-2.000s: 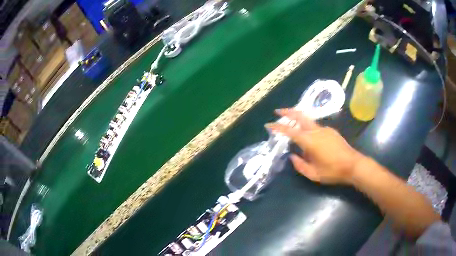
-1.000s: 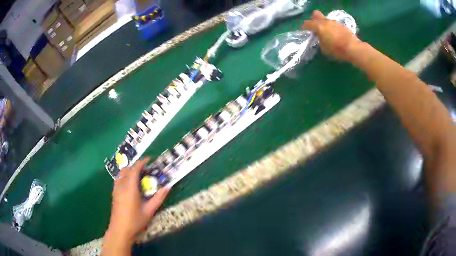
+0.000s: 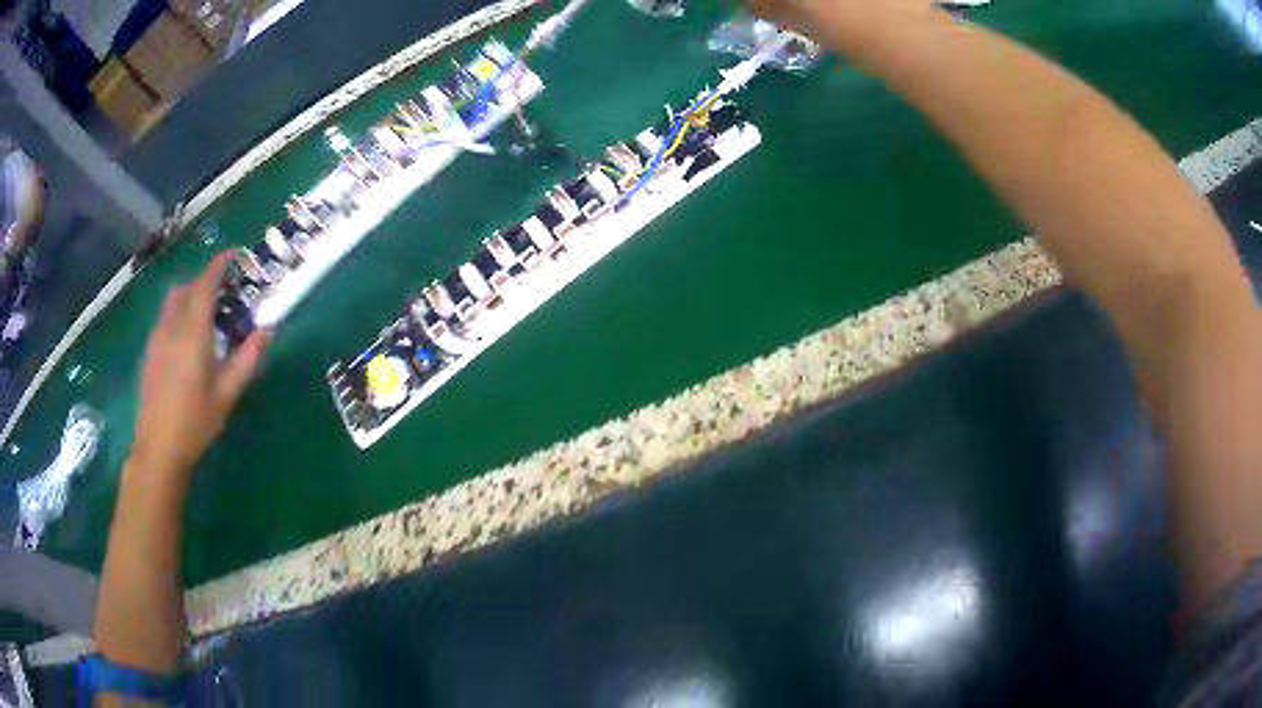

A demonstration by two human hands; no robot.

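Observation:
Two open power strips lie on the green conveyor belt. My left hand (image 3: 187, 362) grips the near-left end of the far power strip (image 3: 363, 208), with fingers and thumb on either side. The nearer power strip (image 3: 561, 256) lies beside it, open side up, its yellow-topped part (image 3: 386, 380) at the lower left. Blue and yellow lead wires (image 3: 674, 138) show at its cord end. My right hand (image 3: 819, 17) is mostly cut off by the top edge, beside clear plastic bag (image 3: 768, 44); its fingers are hidden.
A speckled cream rail (image 3: 664, 440) runs along the near side of the belt (image 3: 886, 221), with the glossy dark bench (image 3: 775, 567) below it. A coiled white cord (image 3: 60, 477) lies at far left. Cardboard boxes (image 3: 173, 58) stand beyond the far rail.
The nearer strip went from the bench onto the belt and has since shifted slightly up-left. My left hand has moved from it to the far strip, which has shifted up-left. The bottle has left view.

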